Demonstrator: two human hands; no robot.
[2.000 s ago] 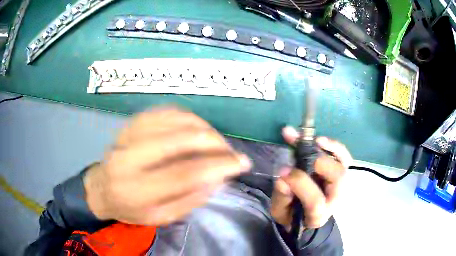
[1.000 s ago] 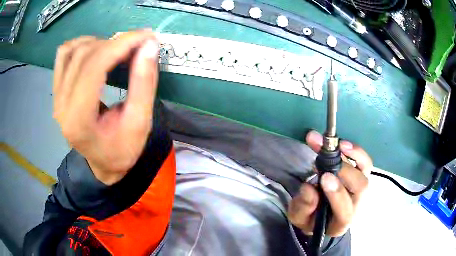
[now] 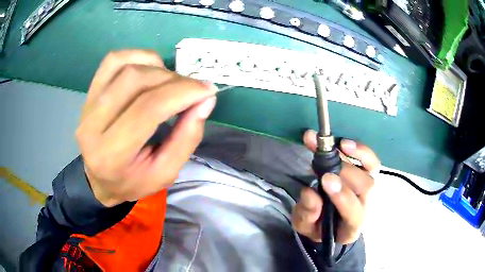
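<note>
A pale light strip (image 3: 250,71) lies on the green mat in front of me, with a row of spots and thin wavy wires. My right hand (image 3: 340,186) holds the soldering iron (image 3: 323,114) like a pen, by its black handle. The iron's silver barrel points away from me and its tip end is over the right half of the strip; contact cannot be told. My left hand (image 3: 143,127) is raised left of the strip's near edge. Its thumb and forefinger pinch a thin solder wire (image 3: 226,87) that points right toward the strip.
Behind the strip lies a dark bar with white discs (image 3: 295,22). A yellow sponge in its holder (image 3: 448,96) and a green curved holder (image 3: 453,32) are at right. A blue holder (image 3: 461,196) and black cable are at lower right. Another strip (image 3: 50,18) lies upper left.
The iron has moved left, from beside the strip's right end to over the strip. My left hand has moved right and lower, with the wire now visible. The pale strip has shifted right relative to the dark bar.
</note>
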